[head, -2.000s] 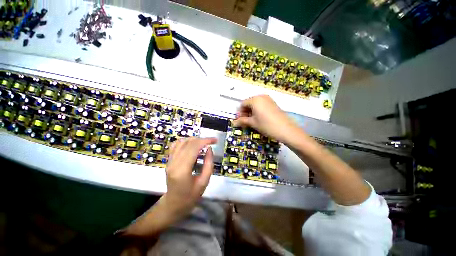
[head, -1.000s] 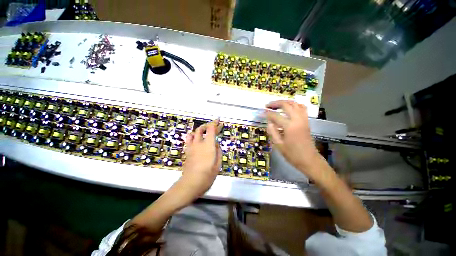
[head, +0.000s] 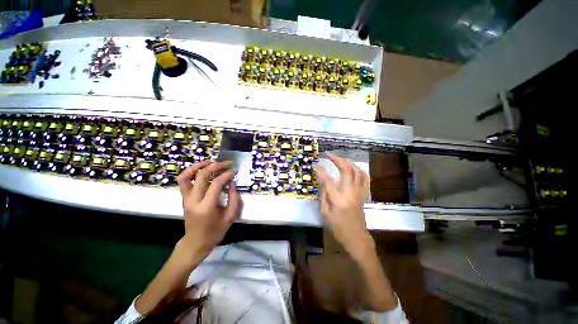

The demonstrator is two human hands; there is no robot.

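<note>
A separate circuit board panel [head: 285,166] lies between the conveyor rails, crowded with yellow, black and white parts. A gap parts it from the long row of panels [head: 114,149] on its left. My left hand [head: 210,199] is over the gap and the right end of the row, fingers apart and curved, holding nothing I can see. My right hand [head: 343,190] is at the right edge of the separate panel, fingers spread. Its fingertips are close to that edge; whether they touch it I cannot tell.
The raised white shelf [head: 222,101] behind holds a yellow-topped panel strip [head: 301,71], green-handled cutters [head: 156,81], a yellow block [head: 166,56], small silvery-brown parts [head: 103,58] and dark parts [head: 48,66]. Metal rails [head: 469,152] run right to dark machinery [head: 554,183]. A cardboard box [head: 184,9] stands behind.
The gap beside the separate panel, mostly unseen a second ago, shows again. My right hand has come down to the panel's right edge. My left hand has moved left. The whole view has shifted.
</note>
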